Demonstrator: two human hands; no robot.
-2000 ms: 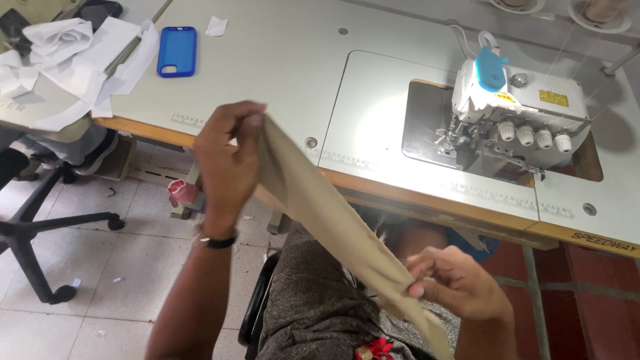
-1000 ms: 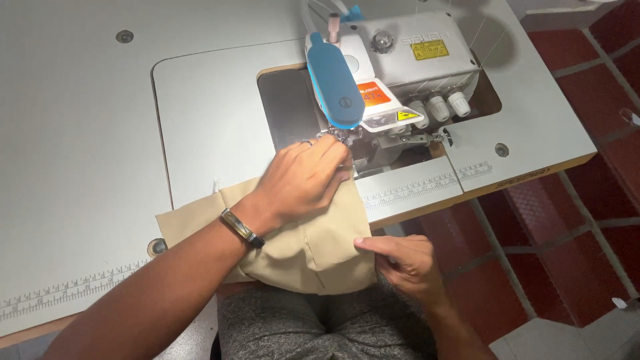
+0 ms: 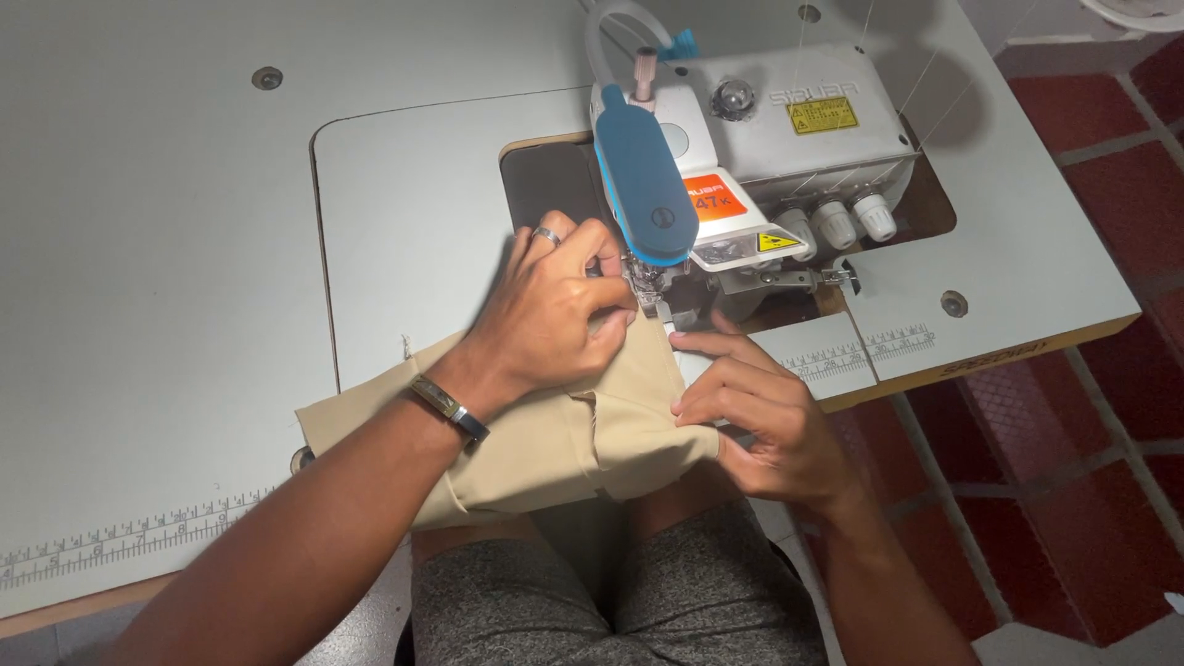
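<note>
A piece of beige fabric [image 3: 546, 444] lies over the front edge of the sewing table, its upper right corner at the presser foot [image 3: 650, 294] of a white Siruba overlock machine [image 3: 786, 111]. My left hand [image 3: 560, 310] rests on the fabric just left of the foot, thumb and forefinger pinched together at its upper edge. With its fingertips on the fabric's right edge, my right hand [image 3: 763, 421] grips the cloth below the foot, thumb partly hidden. A blue lamp-like device [image 3: 647, 185] on a flexible neck hangs over the foot and hides part of the needle area.
The white tabletop [image 3: 166, 231] bears a printed ruler [image 3: 139, 541] along its front edge. White tension knobs [image 3: 832, 222] stand right of the foot, above a cutout in the table. Threads run down to the machine. My lap in grey shorts [image 3: 518, 601] is below the table edge.
Two seconds ago both hands held the fabric up, left of the machine; now it lies at the presser foot. Since one second ago, my right hand has moved up along the fabric's edge. The view has shifted greatly.
</note>
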